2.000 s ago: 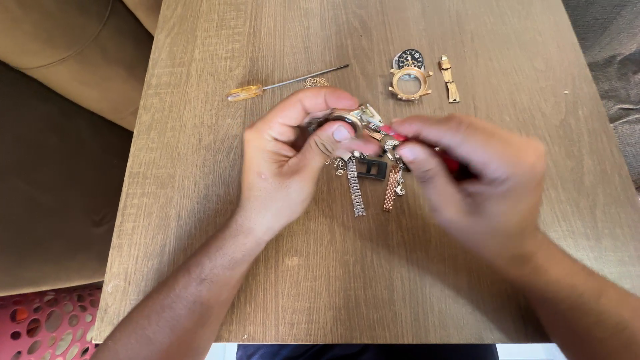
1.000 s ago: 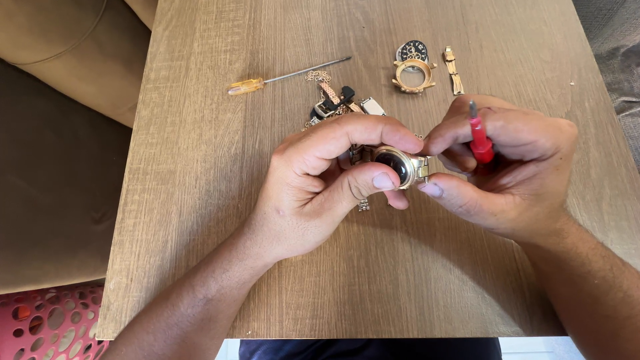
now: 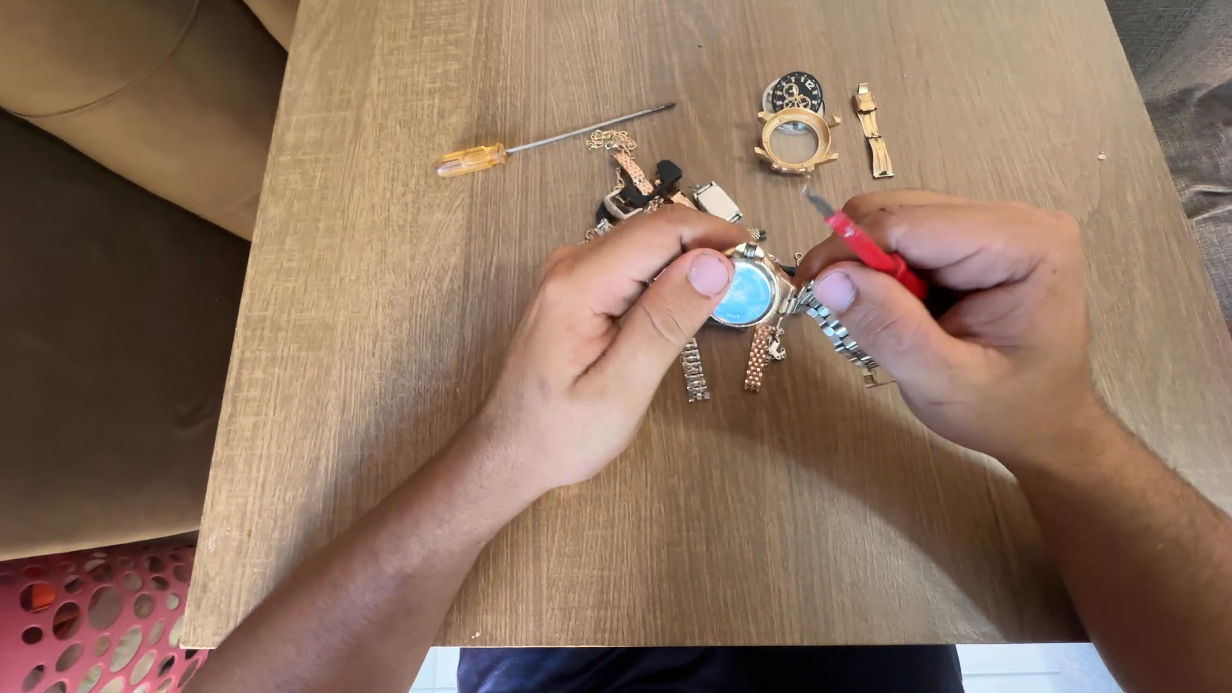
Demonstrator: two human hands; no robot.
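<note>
My left hand point(image 3: 626, 337) grips a metal wristwatch point(image 3: 744, 293) by its case, and the round face shows a blue sheen. My right hand point(image 3: 962, 308) holds a red-handled tool point(image 3: 871, 248) with a metal tip pointing up and left; thumb and fingers also pinch the silver link bracelet point(image 3: 842, 334) beside the case. Its lower end hangs under my right thumb. Partly hidden behind my left hand lies a pile of watch parts and straps, with a rose-gold bracelet piece point(image 3: 758, 360) and a silver link strap point(image 3: 694, 371) sticking out below.
A screwdriver with a clear amber handle point(image 3: 472, 161) lies at the upper left of the wooden table point(image 3: 385, 337). Beyond my hands are a gold watch case ring point(image 3: 797, 141), a black dial point(image 3: 798, 92) and a gold clasp point(image 3: 873, 131). A fine chain point(image 3: 612, 141) lies near the screwdriver's shaft.
The watch face, dark one second ago, now shows a blue reflection. More of the link bracelet shows beside my right hand. The red tool's tip now points up and left.
</note>
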